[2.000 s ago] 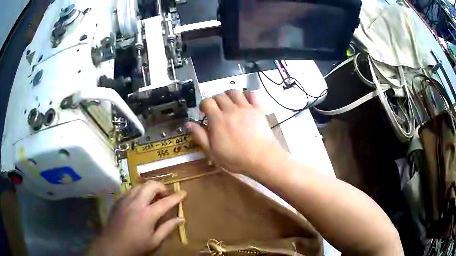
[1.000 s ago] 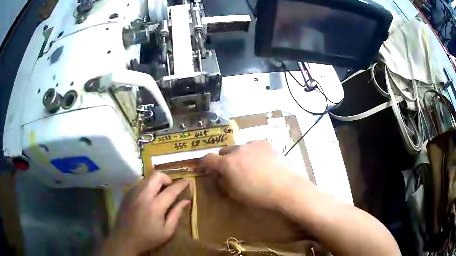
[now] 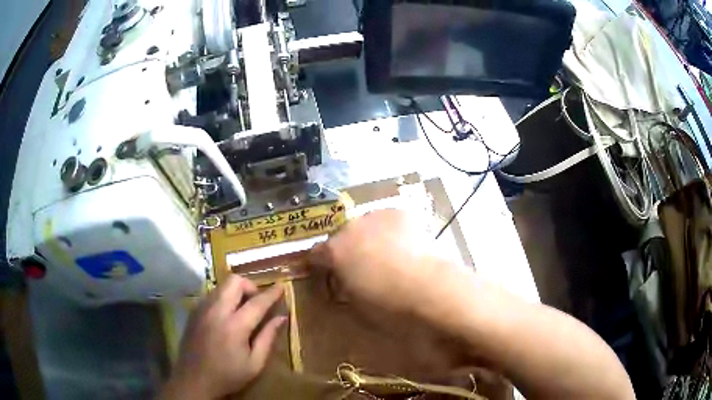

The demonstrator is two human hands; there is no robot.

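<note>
A brown workpiece (image 3: pixel 343 340) lies in front of the sewing machine, with a pale yellow tape (image 3: pixel 293 328) running down it and a knotted thin cord (image 3: pixel 349 378) lower down. Its darker folded edge (image 3: pixel 269 261) shows in the window of the yellow template clamp (image 3: pixel 273 228), below a white strip. My left hand (image 3: pixel 230 336) presses on the cloth at the clamp's lower left, thumb and fingers apart. My right hand (image 3: pixel 371 254) is at the clamp's right end, over the folded edge. Its fingers are blurred and bent down, so whether they pinch the cloth is unclear.
The white machine head (image 3: pixel 121 234) stands at the left, with a bare bent handle beside it. A black control panel (image 3: pixel 468 47) is at the back. A black cord and pink-handled snips (image 3: pixel 459 125) lie right of centre. Off-white pieces with straps (image 3: pixel 617 70) hang at the far right.
My right hand has come down from above the clamp's top right to its right end by the folded edge. My left hand stays near the lower left. The view has shifted slightly.
</note>
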